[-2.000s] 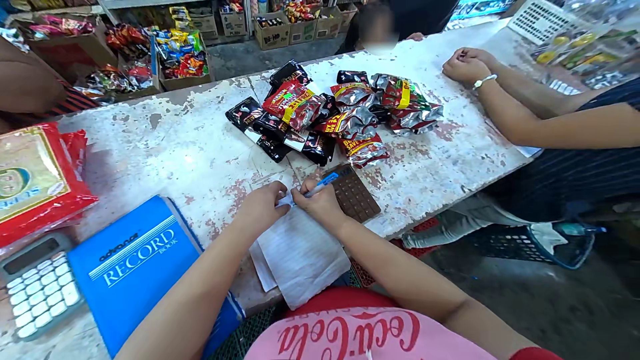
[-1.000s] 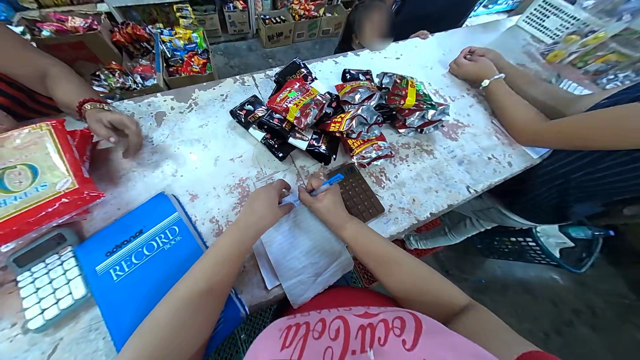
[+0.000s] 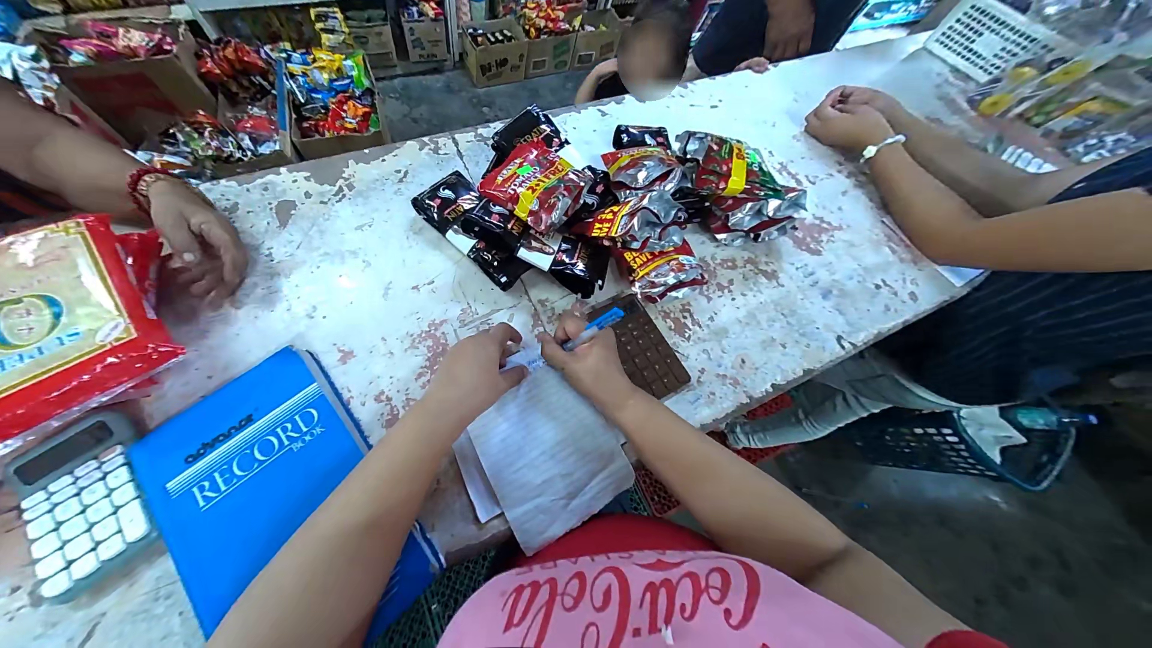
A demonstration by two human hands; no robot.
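Observation:
My right hand [image 3: 589, 360] grips a blue pen [image 3: 594, 328], its lower end over a small slip of paper. My left hand [image 3: 477, 369] has thumb and fingertips at the same slip; whether it pinches it, I cannot tell. Below both hands, white paper sheets [image 3: 553, 450] hang past the counter's edge. A brown calculator-like keypad [image 3: 643, 346] lies under and beside my right hand. Beyond it is a pile of black and red foil sachet packs [image 3: 549, 198]. A blue record book [image 3: 261, 486] and a grey calculator [image 3: 81, 504] lie at the left.
On the worn white counter [image 3: 360, 243], a red plastic pack [image 3: 81, 315] lies at far left, beside another person's hand [image 3: 193, 234]. A person's clasped hands [image 3: 850, 117] rest at the right. A white basket [image 3: 985, 40] stands at the back right, and boxes of packets [image 3: 333, 99] stand beyond the counter.
A person's hand with a red bracelet has come in over the counter at the left, by the red pack. A child's head shows more fully behind the counter. My hands have stayed about in place.

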